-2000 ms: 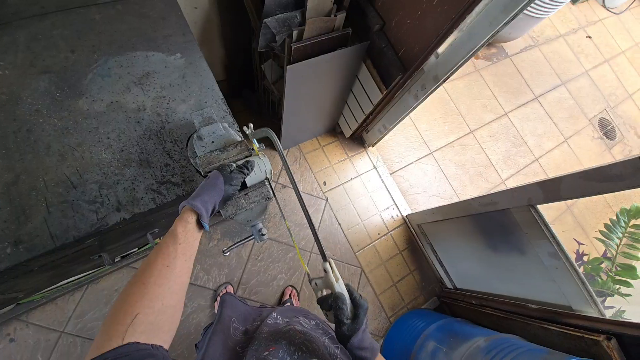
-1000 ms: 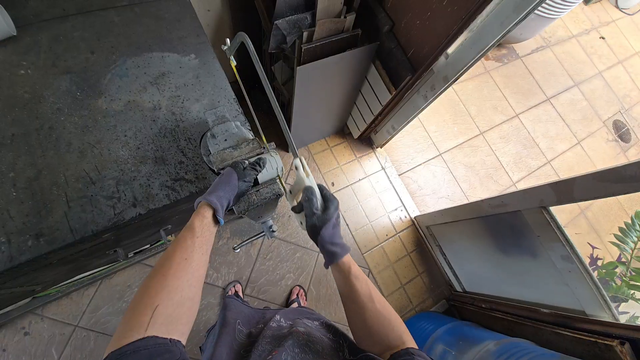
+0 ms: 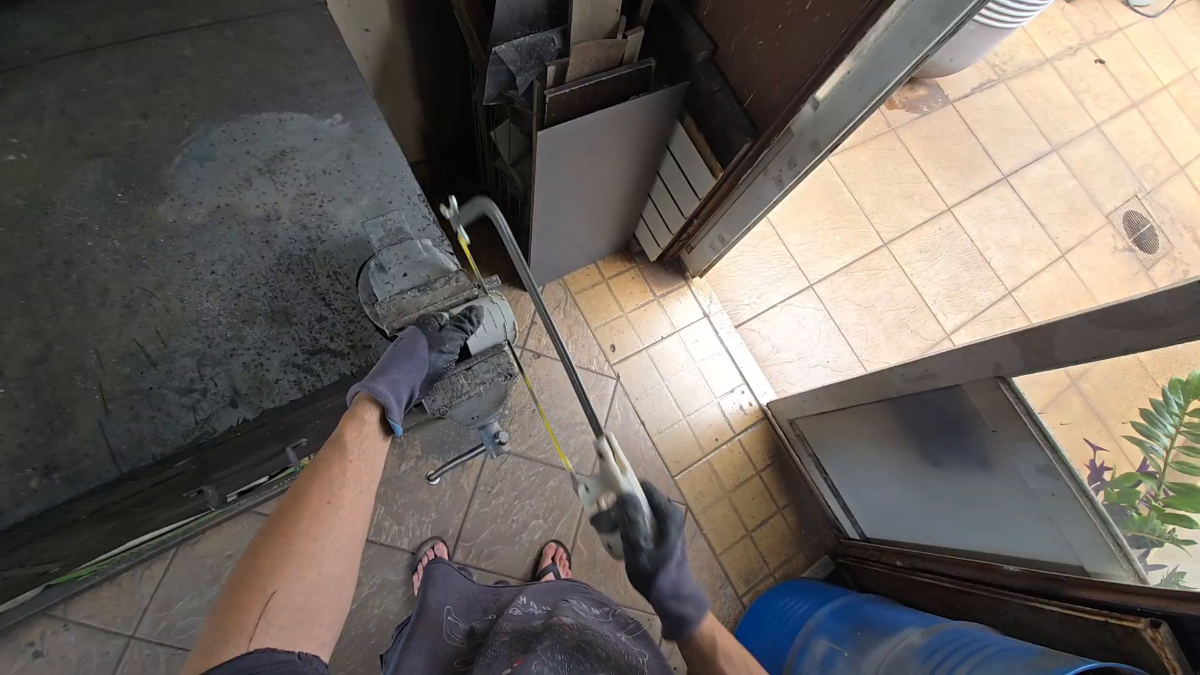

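A bench vise at the corner of the dark workbench grips a short grey pipe piece between its jaws. My left hand, in a dark work glove, rests on that piece with its fingers over the top. My right hand, gloved too, is closed around the pale handle of a hacksaw. The saw's grey frame points up and left, and its yellow blade runs across the end of the pipe piece, just beyond my left fingertips. The cut itself is too small to make out.
The metal workbench fills the left side. Sheets and panels lean behind the vise. A blue drum lies at lower right, near a framed glass door. My sandalled feet stand on the tiled floor below the vise.
The hacksaw and my right hand were drawn back toward my body since one second ago, when the frame reached farther up and over the bench. My left hand stays on the clamped piece.
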